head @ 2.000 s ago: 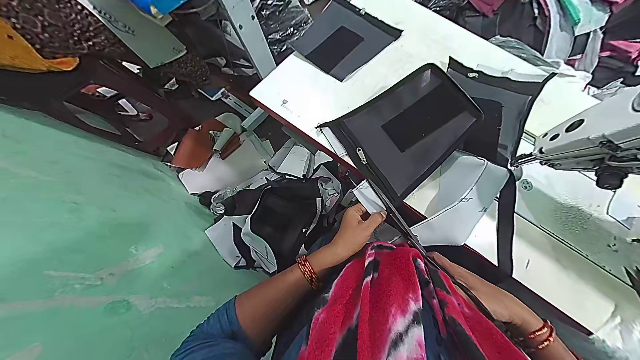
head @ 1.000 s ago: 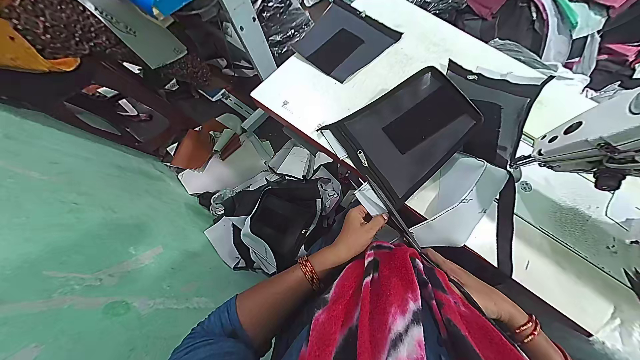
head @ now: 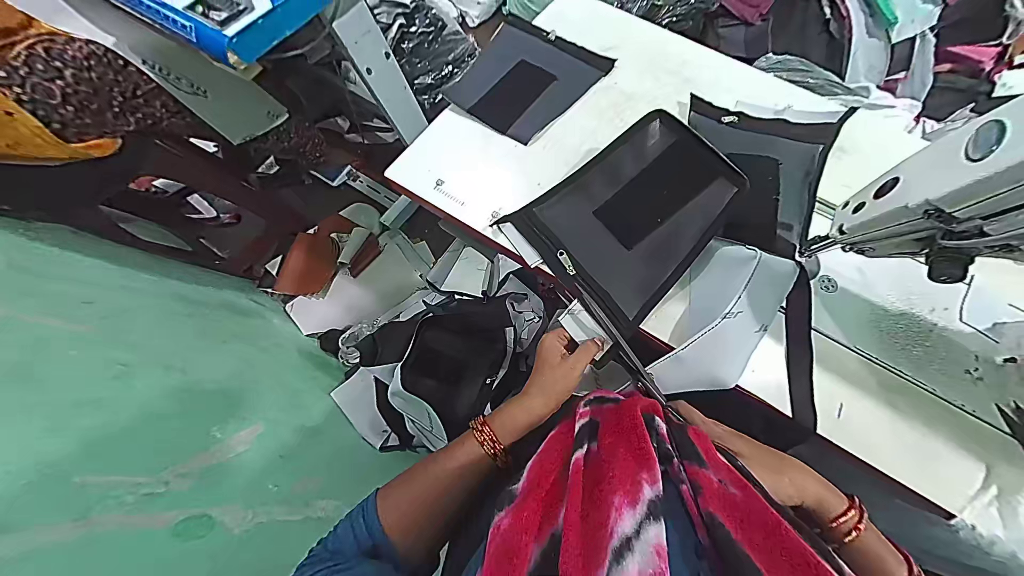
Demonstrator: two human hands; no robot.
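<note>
My left hand pinches a small white piece at the near edge of a dark grey panel, which has a black rectangle, dark edging and a zipper pull. The panel lies tilted over the white table's edge. My right hand is at the near end of the black edging, its fingers mostly hidden by the red patterned scarf. Right of the panel lie a white sheet piece, a black strip and another dark zippered panel.
A sewing machine stands at the right of the white table. Another dark panel lies at the table's far end. Black and white pieces are heaped below on the left, beside the green floor. Fabric lies in piles at the back right.
</note>
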